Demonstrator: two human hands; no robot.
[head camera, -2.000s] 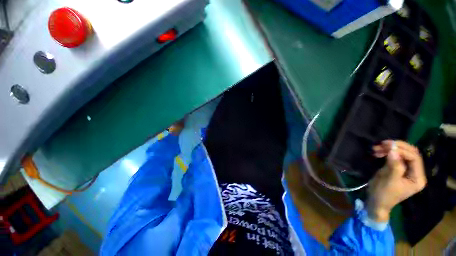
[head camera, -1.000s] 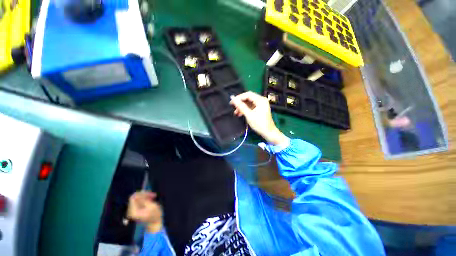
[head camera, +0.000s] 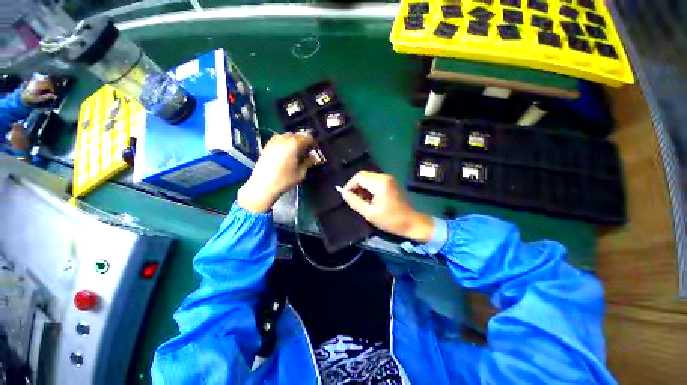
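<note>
A black pocket tray (head camera: 335, 214) lies in front of me, with square modules (head camera: 334, 119) with bright centres in its far pockets. My left hand (head camera: 279, 171) reaches over its left edge, fingertips closed on a module (head camera: 316, 156) at a pocket; the fingers partly hide it, and I cannot tell if it is lifted. My right hand (head camera: 380, 203) is above the tray's near right side, thumb and finger pinching a small pale piece (head camera: 341, 189), too small to identify.
A blue-and-white box (head camera: 199, 128) with a clear canister (head camera: 143, 79) stands left, a yellow tray (head camera: 102, 139) behind it. A second black tray (head camera: 527, 169) and stacked yellow tray (head camera: 512, 49) are right. A grey machine (head camera: 68, 248) is near left. A pale tube (head camera: 305, 252) loops in front. Another person's hand (head camera: 38, 92) shows far left.
The view has swung back toward the bench. My left hand has come up from my lap to the tray's module. My right hand stays over the tray, still pinching.
</note>
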